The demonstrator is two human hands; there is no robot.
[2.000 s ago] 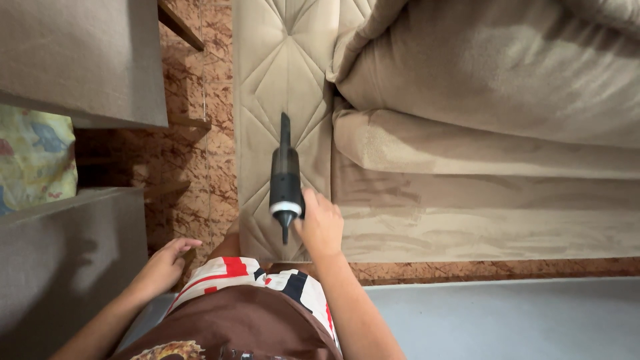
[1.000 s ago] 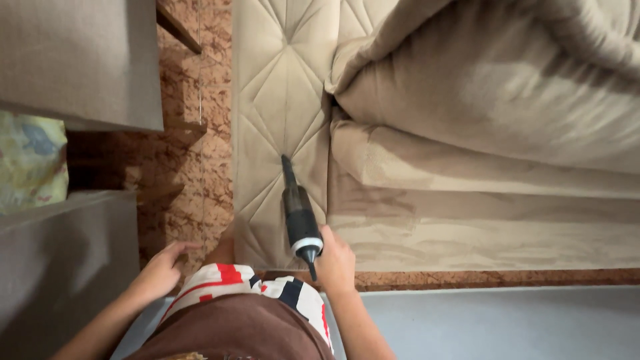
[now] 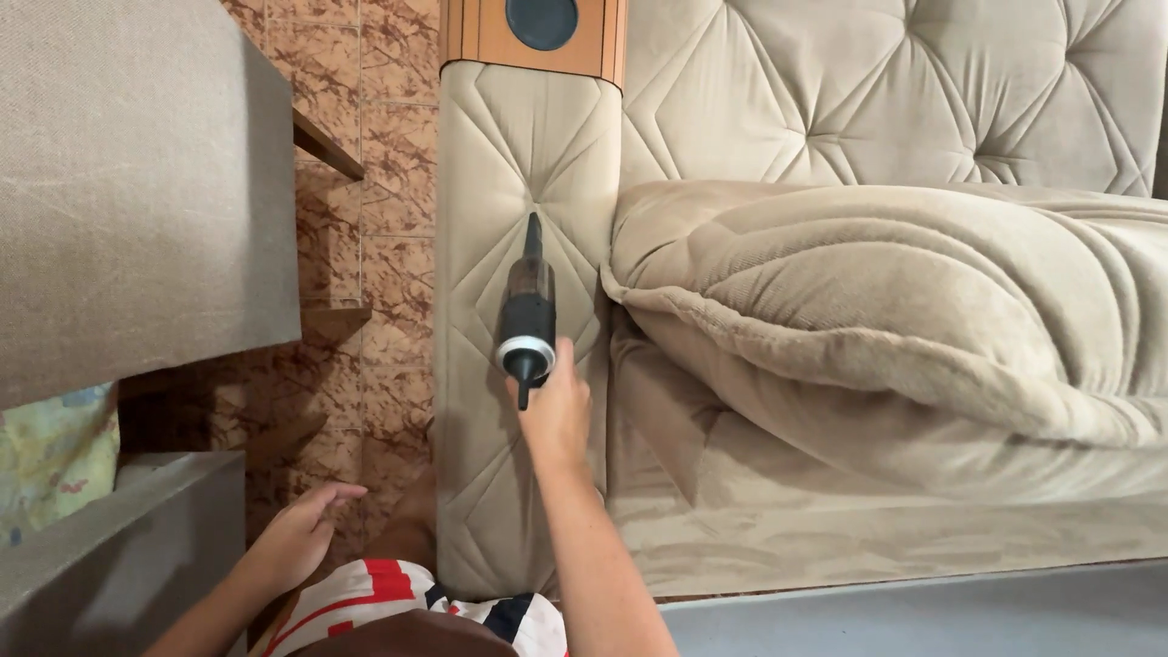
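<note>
My right hand grips a black handheld vacuum cleaner with a silver ring near its rear end. Its narrow nozzle points away from me, the tip at a tuft of the beige quilted sofa armrest; whether it touches the fabric I cannot tell. The handle is mostly hidden by the body and my fingers. My left hand holds nothing and hangs over the tiled floor, left of the armrest, with its fingers partly extended.
A wooden armrest tray with a dark round inset lies across the armrest's far end. Right of it are a large beige cushion and the tufted backrest. Grey upholstered furniture and a patterned cloth stand left, above brown tiles.
The vacuum cleaner in my right hand has moved farther up the armrest, toward its far end. The view has shifted so that the wooden tray and backrest show.
</note>
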